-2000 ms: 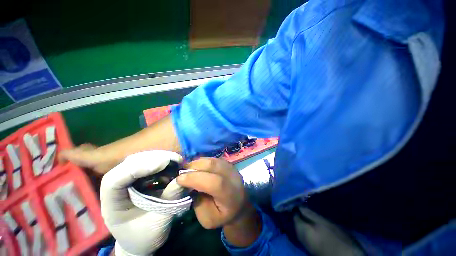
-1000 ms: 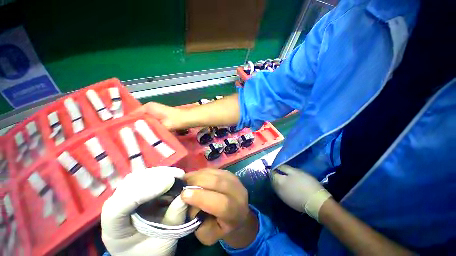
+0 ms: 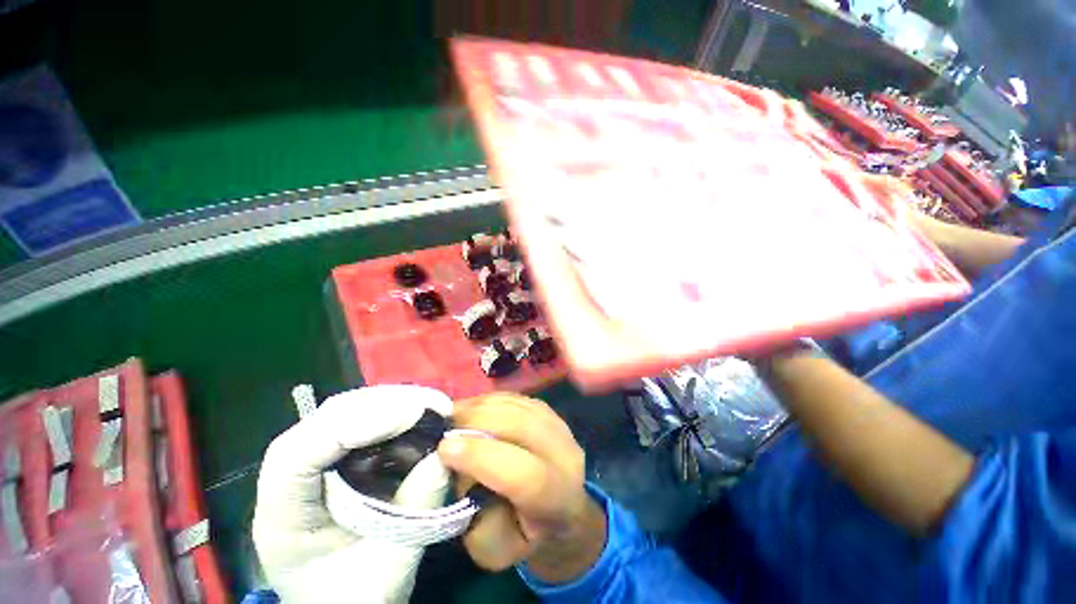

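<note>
My left hand (image 3: 342, 507), in a white glove, holds a black watch head (image 3: 384, 466) with a white strap (image 3: 401, 519) curved in a ring below it. My left thumb is inside the ring. My right hand (image 3: 519, 478), bare, pinches the strap's end near a dark part at the ring's right side. The fingers hide part of the watch head and the strap's join.
A coworker in a blue smock holds a glare-whitened red tray (image 3: 696, 224) at right. A red watch tray (image 3: 401, 342) lies behind my hands. Strap trays (image 3: 71, 472) lie at left, a loose strap piece (image 3: 304, 399) beside my glove, a clear plastic bag (image 3: 720, 407) at right.
The coworker's tray has moved from the left, across the front, to the right and up. It uncovered the watch tray's left end and the trays at left. My hands keep nearly the same hold.
</note>
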